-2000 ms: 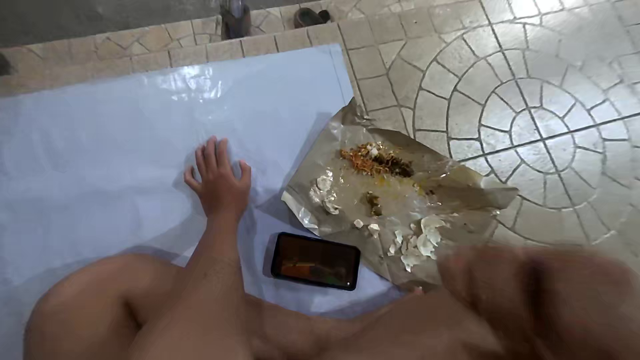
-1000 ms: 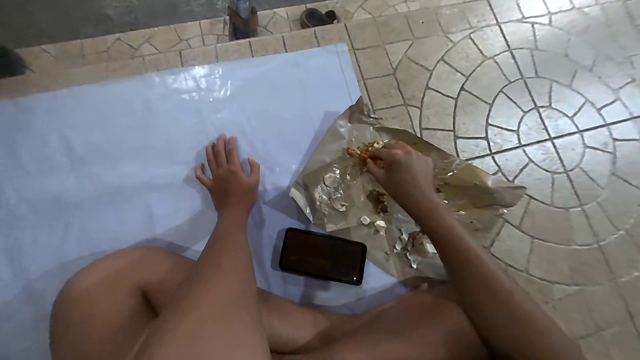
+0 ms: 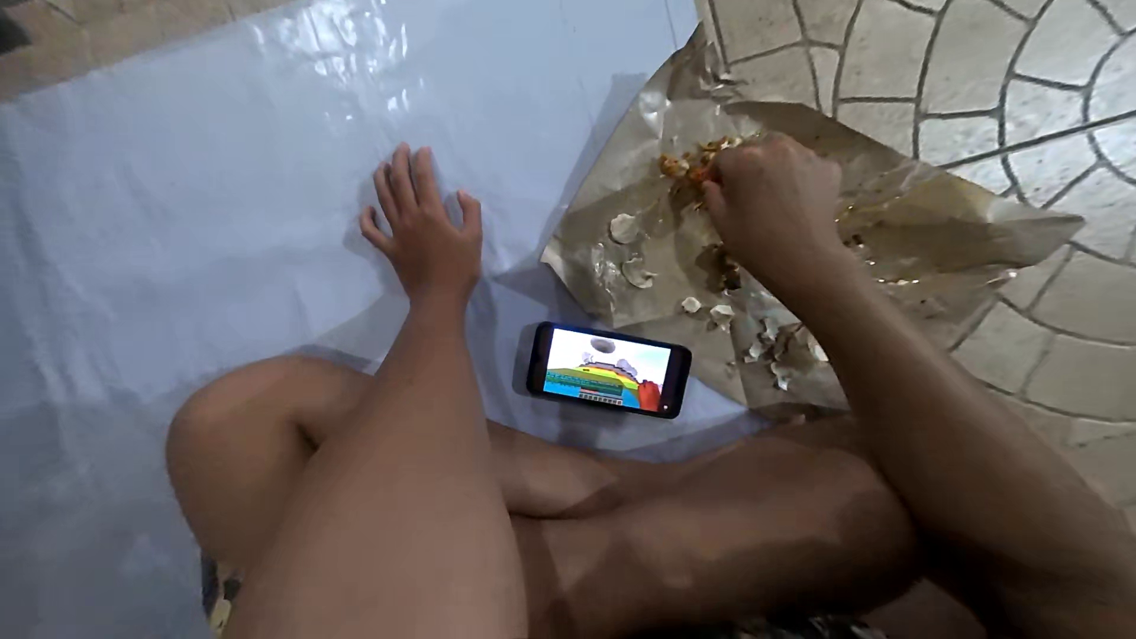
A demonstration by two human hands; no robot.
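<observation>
My left hand [image 3: 432, 235] lies flat, fingers spread, on the pale plastic sheet [image 3: 177, 204] and holds nothing. My right hand [image 3: 770, 191] reaches down to the food scraps [image 3: 679, 169] on the brown wrapping paper [image 3: 595, 204]; its fingertips are bunched at the orange bits, and whether they grip any is hidden. Pale pieces like eggshell [image 3: 624, 228] and a dark scrap [image 3: 723, 266] lie on the paper left of my right wrist. A smartphone [image 3: 608, 369] with a bright, colourful game-like picture rests on the sheet between my forearms.
My crossed legs [image 3: 710, 524] border the phone and the paper on the near side. Patterned stone-like floor tiles [image 3: 958, 53] lie beyond and right of the paper. A tan tiled strip [image 3: 115, 44] runs past the sheet's far left edge.
My right hand came from the lower right to the food by the middle frame and is still there. My left hand stays on the sheet. The phone picture is brighter. The view has moved closer.
</observation>
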